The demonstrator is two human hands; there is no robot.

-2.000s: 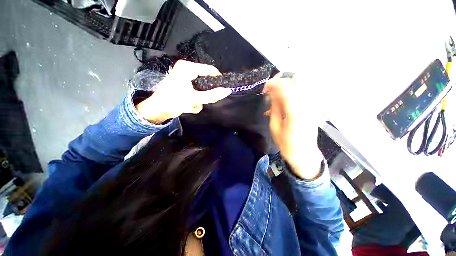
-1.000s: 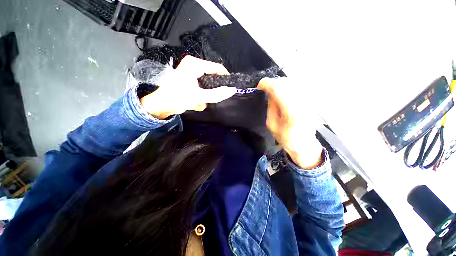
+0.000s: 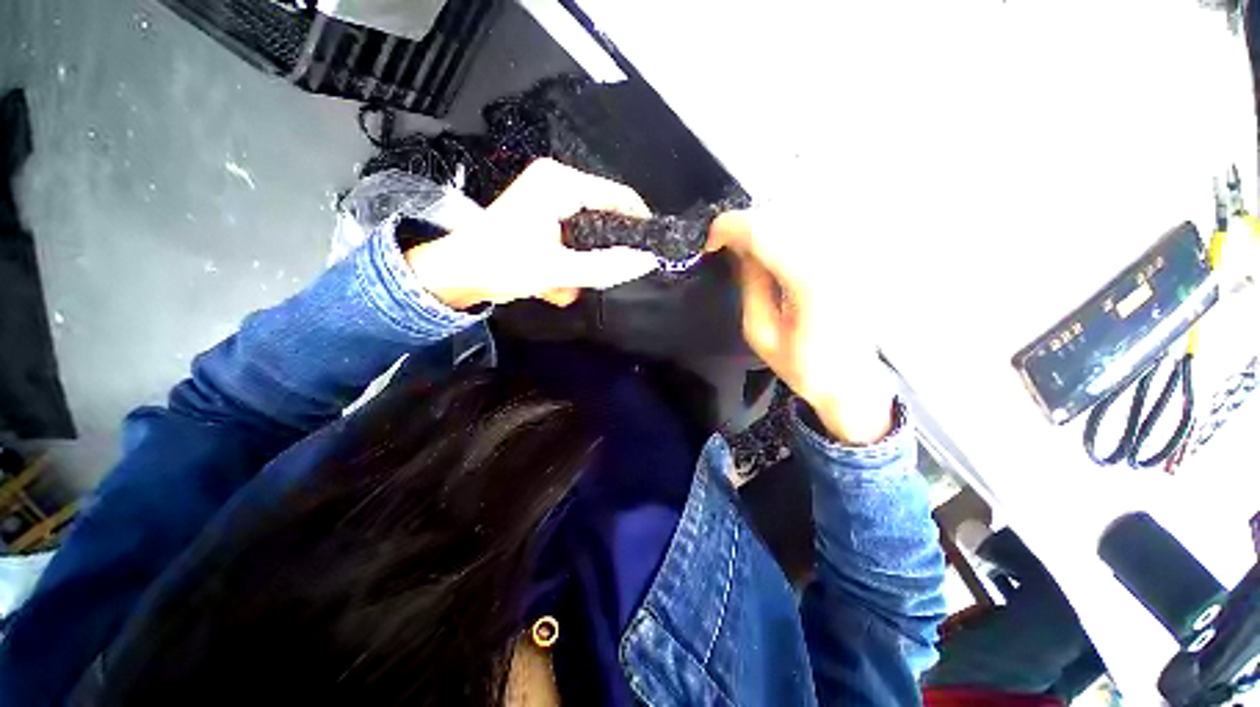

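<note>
A black nubbly garment hem edge (image 3: 638, 232) runs between my two hands. A short stretch of silver-purple chain trim (image 3: 679, 263) shows along its lower side. My left hand (image 3: 532, 235) pinches the hem at its left part, thumb below and fingers above. My right hand (image 3: 777, 297) has its fingertips closed at the hem's right end, touching the cloth by the chain. Smooth black lining (image 3: 643, 325) hangs below the hands. No needle or thread can be made out.
A white table (image 3: 884, 124) lies ahead and right. On it are a smartphone (image 3: 1114, 321), black-handled scissors (image 3: 1141, 414), a yellow-handled tool (image 3: 1216, 249) and a black cylinder (image 3: 1161, 569). A crumpled clear bag (image 3: 394, 207) is behind my left wrist. A black crate (image 3: 394, 62) stands on the floor.
My right hand has come closer to my left hand along the hem, so less chain shows between them. My left hand keeps its pinch. The view has shifted slightly.
</note>
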